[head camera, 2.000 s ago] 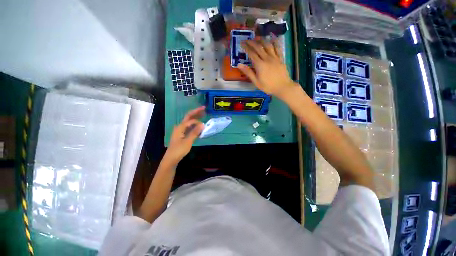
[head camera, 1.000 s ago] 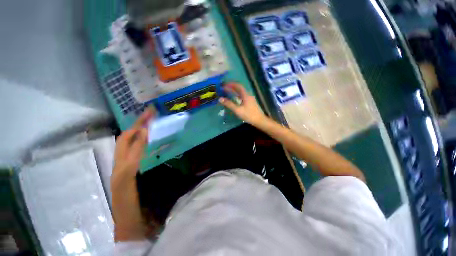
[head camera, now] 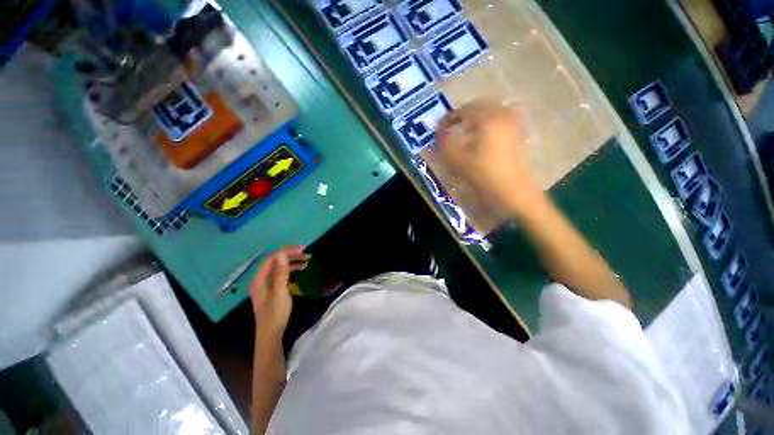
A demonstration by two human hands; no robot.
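Note:
A phone housing (head camera: 182, 112) lies in the orange fixture nest (head camera: 212, 136), partly under the metal press head (head camera: 140, 85). My right hand (head camera: 488, 144) is blurred over the beige tray (head camera: 543, 72), with its fingertips beside the nearest housing (head camera: 420, 123) there; whether it grips anything is unclear. Several housings sit in two columns in this tray. My left hand (head camera: 278, 279) is at the front edge of the green bench mat, fingers bent. A thin pale strip (head camera: 241, 273) shows just left of it; I cannot tell whether the hand holds it.
The blue-edged start panel (head camera: 259, 185) fronts the press. Small white scraps (head camera: 322, 189) lie on the mat. A black pad grid (head camera: 136, 200) is beside the press plate. Bagged white sheets (head camera: 127, 365) are lower left. Loose housings (head camera: 670, 138) line the far right; a white sheet (head camera: 692, 340) is lower right.
My right hand has moved from the nest, past the panel, to the tray. The press head now partly covers the nested housing. My left hand is nearer my body. The view has turned and shifted right.

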